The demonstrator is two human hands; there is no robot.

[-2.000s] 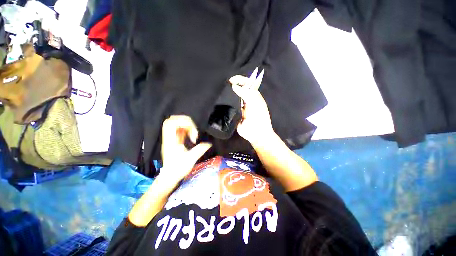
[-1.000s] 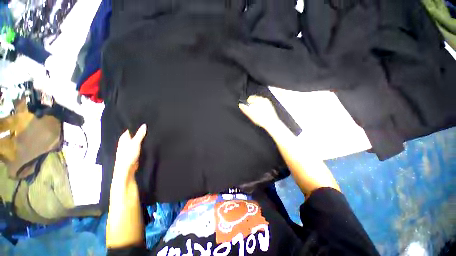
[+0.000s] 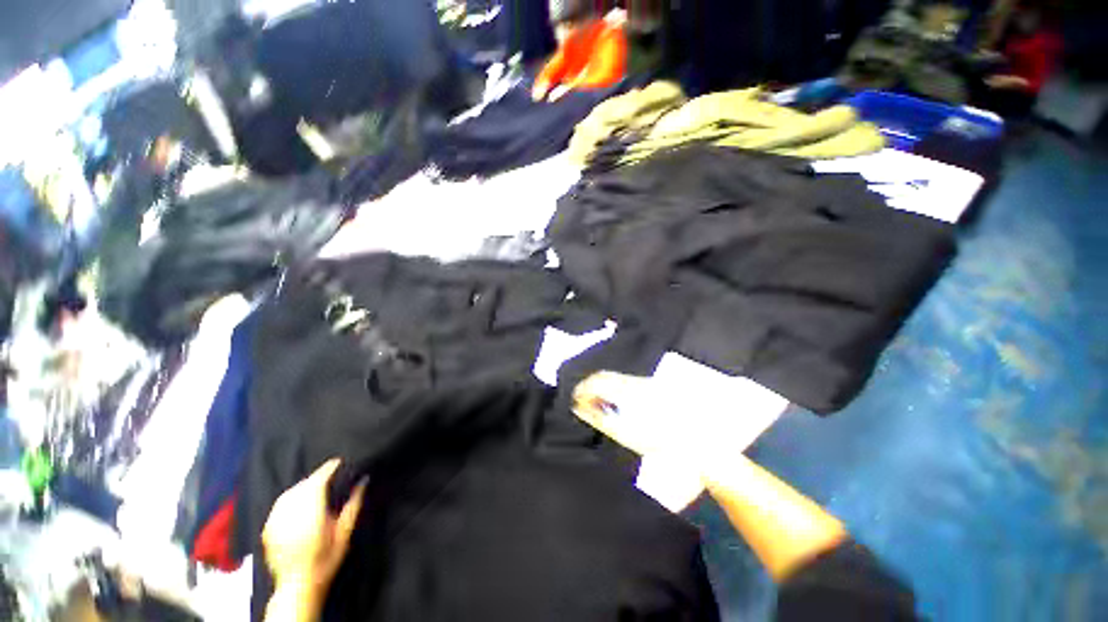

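Observation:
A black jacket (image 3: 523, 535) lies spread on the table in front of me, its near part cut off by the bottom edge. My left hand (image 3: 306, 535) is at its left side, with cloth between thumb and fingers. My right hand (image 3: 617, 401) pinches the cloth at its right side. A small dark thing shows at the right fingers, but blur hides whether it is the snips. Small pale shiny spots and a dark curved line show on the jacket's upper left part.
A heap of black garments (image 3: 753, 267) lies right of the jacket, with yellow-green cloth (image 3: 729, 125) beyond it. Blue and red cloth (image 3: 219, 531) lies at the left edge. A blue crate (image 3: 926, 122) stands at far right. A person in orange (image 3: 588, 58) is at the back. Blue floor (image 3: 972, 474) is at right.
The view has tilted up from the lap to the far table. The snips blades seen at my right hand earlier no longer show clearly. Both hands now hold the jacket's sides, with more of it visible beyond.

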